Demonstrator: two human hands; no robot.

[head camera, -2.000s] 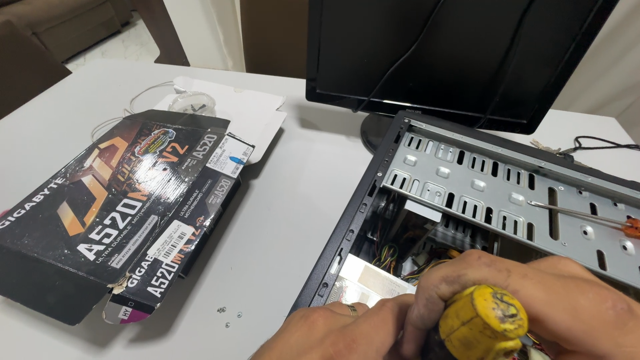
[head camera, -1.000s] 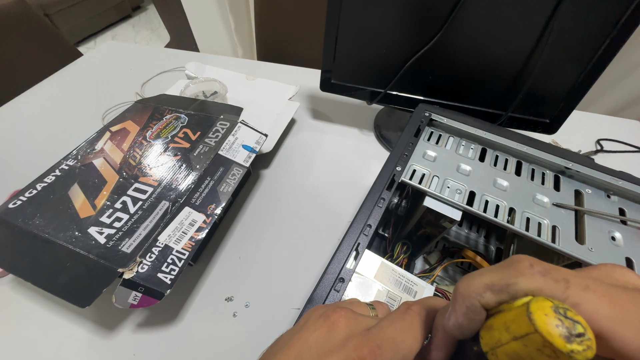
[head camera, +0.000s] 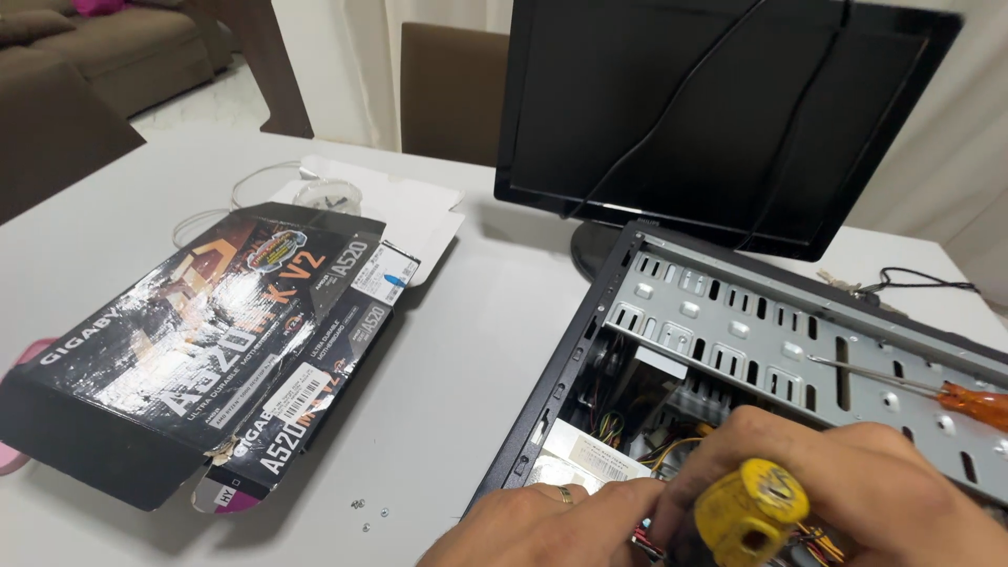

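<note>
An open computer case point(head camera: 740, 327) lies at the right, with bundled wires point(head camera: 610, 429) and a metal component bearing a label point(head camera: 579, 457) inside. Over its opening, my right hand point(head camera: 835, 480) is closed around a screwdriver with a worn yellow handle point(head camera: 752, 512); its tip is hidden. My left hand point(head camera: 543, 524), with a ring on one finger, is beside it at the near edge of the case. A small red part point(head camera: 646, 542) shows between the hands; whether the left fingers grip it is unclear. A second screwdriver with an orange handle point(head camera: 972, 403) rests on the case's metal frame.
A Gigabyte motherboard box point(head camera: 213, 315) lies at the left, a clear round dish point(head camera: 327, 195) behind it. Several small screws point(head camera: 366, 513) lie on the white table point(head camera: 441, 378). Behind the case stands a Philips monitor point(head camera: 709, 118) with cables hanging over it. Keys point(head camera: 839, 279) are at the back right.
The view has shifted, showing more of the room behind the table. Both hands remain over the case, and the yellow-handled screwdriver is still in my right hand.
</note>
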